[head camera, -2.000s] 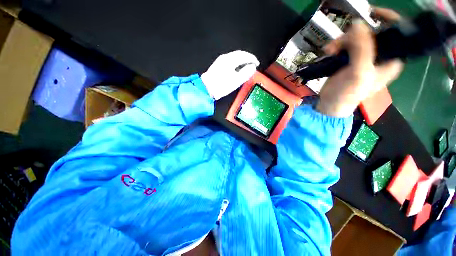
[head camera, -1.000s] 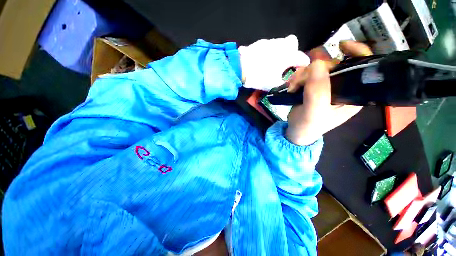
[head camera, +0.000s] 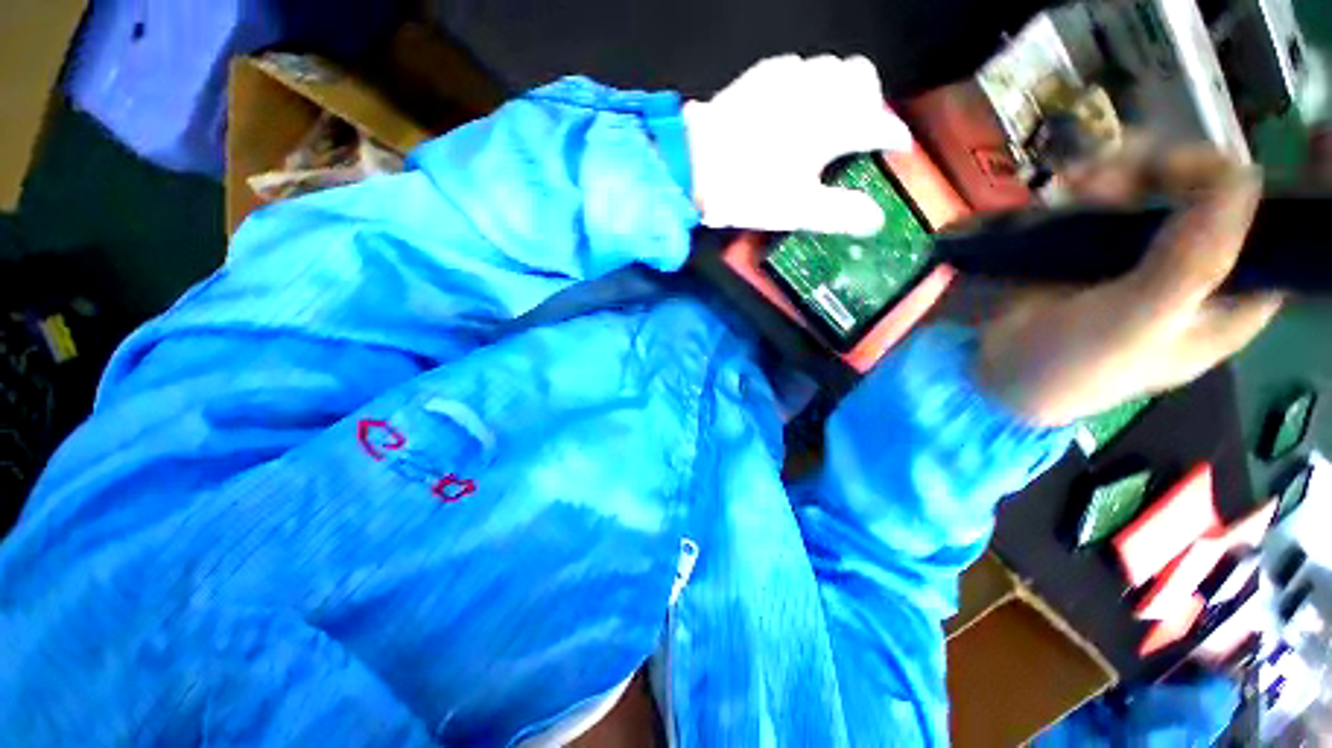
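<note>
A circuit board unit, green in a thin black frame, lies on a red foam pad in front of me. My left hand, in a white glove, grips the unit at its left corner, with the thumb over the board and the fingers along the far edge. My bare right hand, blurred, is closed around the black electric screwdriver. The screwdriver lies nearly level, its tip end at the unit's right edge. Whether the tip touches the unit cannot be told.
The screw feeder stands behind the pad, partly hidden by my right hand. More board units and loose red pads lie at the right. Cardboard boxes are below the bench, and a blue-violet bin is at upper left.
My right hand and the screwdriver have moved right, off the unit's middle, uncovering the board. My left hand stays at the unit, with its thumb now showing over the board.
</note>
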